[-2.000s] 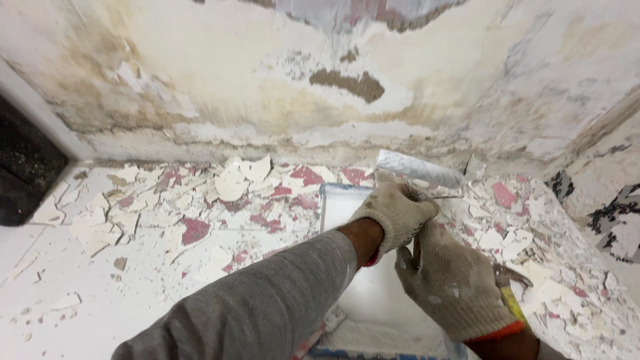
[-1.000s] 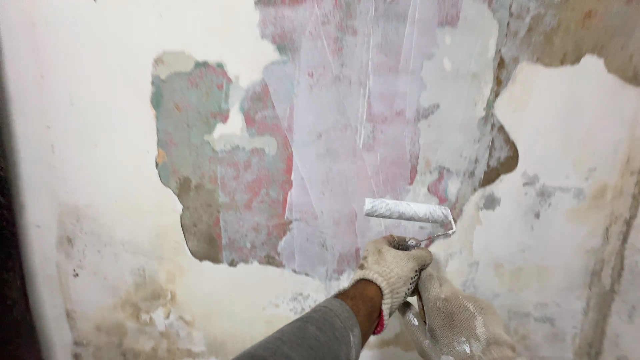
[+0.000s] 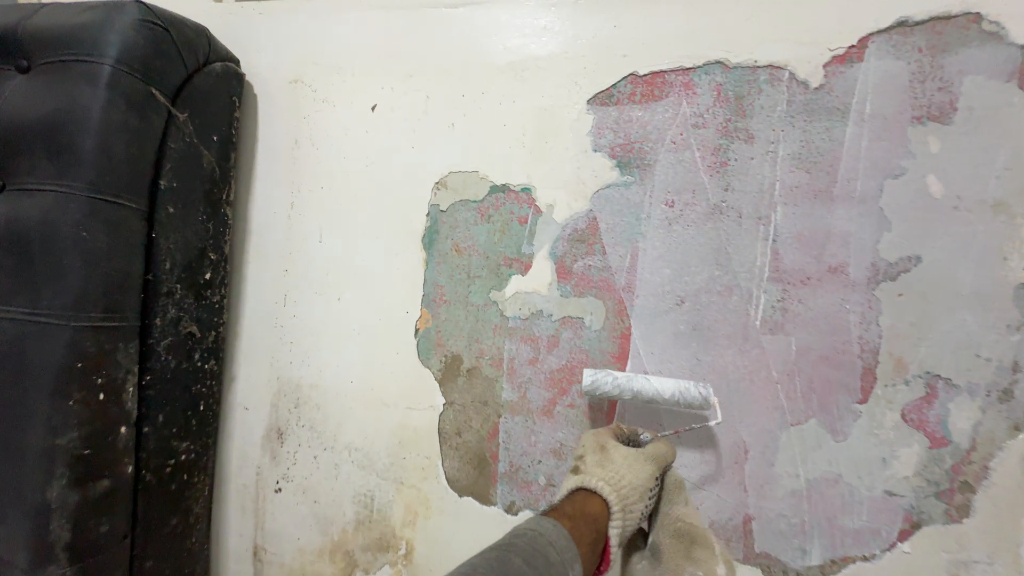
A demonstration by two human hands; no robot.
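Note:
A paint roller (image 3: 648, 389) with a white-coated sleeve is in front of the patchy wall (image 3: 720, 240), over bare pinkish-grey plaster; whether it touches the surface cannot be told. My left hand (image 3: 620, 472), in a knitted cotton work glove, is closed around the roller's handle close to its wire frame. Below and partly behind it is my right hand (image 3: 684, 532), in a paint-stained glove, cut off by the bottom edge. Its fingers and the lower handle are hidden, so its grip cannot be made out.
At the left stands a black tufted, upholstered piece of furniture (image 3: 72, 240), dusty and speckled, against the wall. Cream paint with ragged edges surrounds the exposed plaster. Brown stains and dark specks mark the wall's lower left.
The roller was low over the paint tray and fallen paint flakes, then was raised in front of the wall in both hands. The view has swung up, and the black furniture shows at the left.

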